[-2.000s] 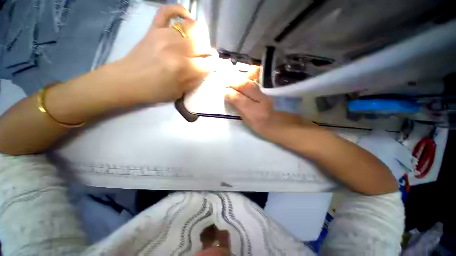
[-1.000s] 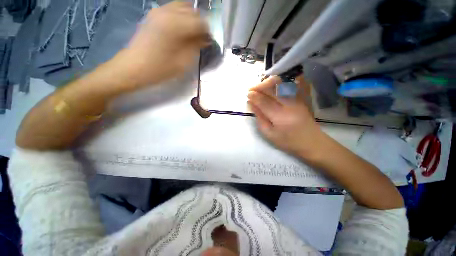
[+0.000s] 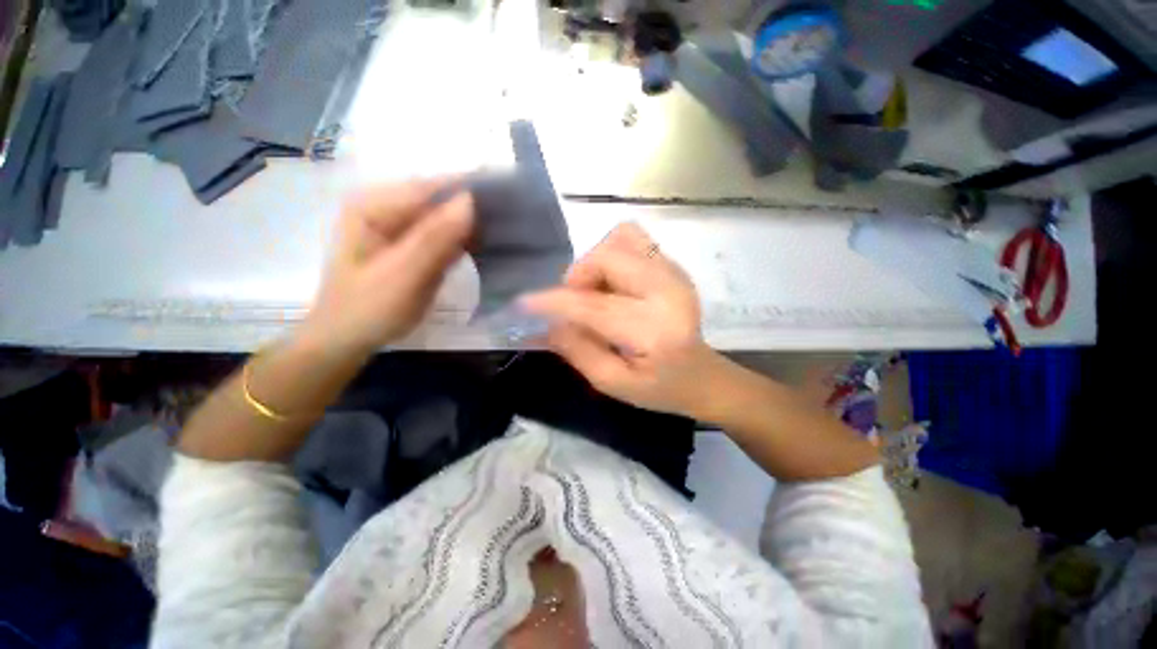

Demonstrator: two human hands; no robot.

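A grey fabric piece [image 3: 518,228] is held up above the front of the white table, with a narrow grey strip end [image 3: 528,142] sticking out at its top. My left hand [image 3: 404,251] grips its left edge between thumb and fingers. My right hand [image 3: 628,317] is at its lower right corner, with thumb and fingertips on it. Both hands are somewhat blurred. The needle area is washed out by the bright lamp glow.
A stack of grey cut pieces [image 3: 190,95] lies at the upper left. Small grey pieces [image 3: 749,108] lie near the blue round object [image 3: 797,43]. Red-handled scissors [image 3: 1037,276] and snips [image 3: 1002,330] lie at the right end of the table [image 3: 241,273]. A lit screen [image 3: 1068,57] is at the upper right.
Both hands have moved from the needle area towards my body, now with the grey piece between them. The view has shifted, showing more of the floor and the screen.
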